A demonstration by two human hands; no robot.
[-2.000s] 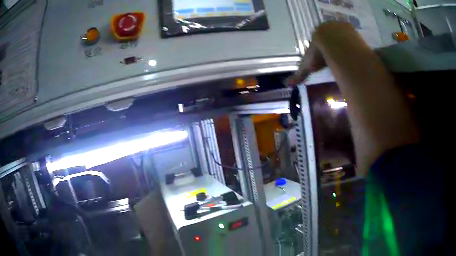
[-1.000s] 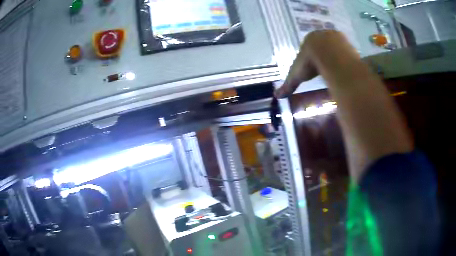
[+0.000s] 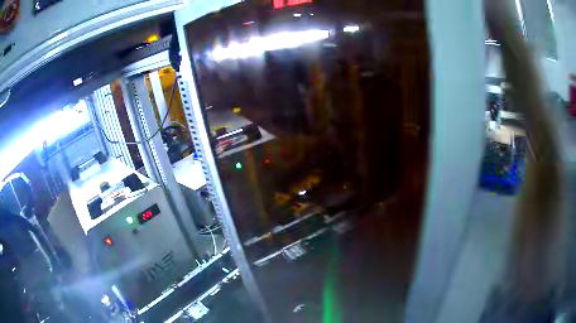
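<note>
The guard door [image 3: 328, 158] fills the middle, with a dark amber-brown tinted panel that reflects a strip light and the pale box. Its wide pale frame edge [image 3: 448, 145] stands upright at the right. My right forearm is a brown blur beyond this edge, reaching up to the top of the picture. My right hand [image 3: 502, 16] is blurred and cut off by the top edge, so its fingers and any contact with the door do not show. My left hand is out of the picture.
Left of the door, the "DN" unit [image 3: 142, 236] stands in the cell with red and green lamps. Conveyor rails [image 3: 183, 293] run along the bottom. A bright strip light [image 3: 44, 132] is at the left. A blue bin [image 3: 502, 170] is beyond the door frame.
The view has turned right; the touchscreen has left the picture and the door panel now fills the middle. My right arm has moved from the inner frame post to the far right.
</note>
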